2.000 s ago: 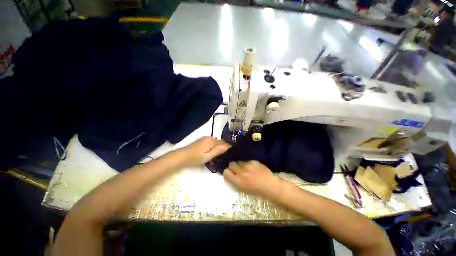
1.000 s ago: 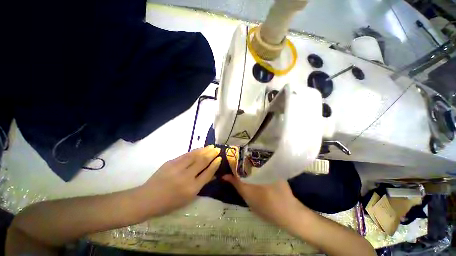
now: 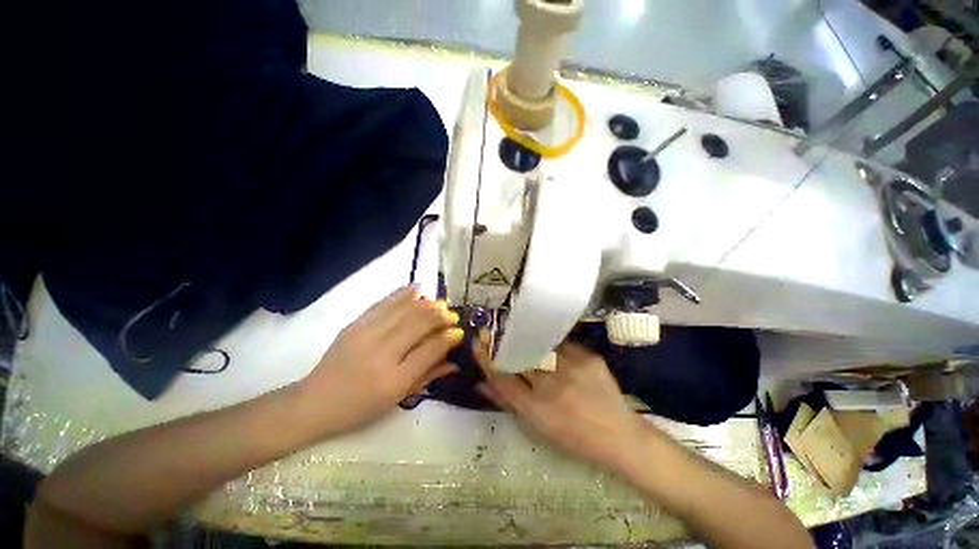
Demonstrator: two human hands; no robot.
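Note:
A small navy cloth piece (image 3: 692, 373) lies under the arm of the white sewing machine (image 3: 751, 231) and reaches left to the needle area. My left hand (image 3: 381, 354) presses on the cloth with its fingertips just left of the presser foot (image 3: 480, 317). My right hand (image 3: 564, 397) is on the cloth just right of and in front of the foot, its fingertips partly hidden by the machine head. The needle itself is hard to make out. A large navy garment body (image 3: 247, 204) is heaped on the left of the table.
Tan card pieces (image 3: 832, 448) lie on dark scraps at the right, beside a purplish pen (image 3: 775, 461) and dark snips. A yellow ring (image 3: 581, 120) hangs round the pale post on the machine head. The table's taped front edge (image 3: 451, 504) runs below my forearms.
Since two seconds ago the view has come much closer to the machine head. Both hands have stayed on the cloth at the foot. Over the last second the view has shifted slightly.

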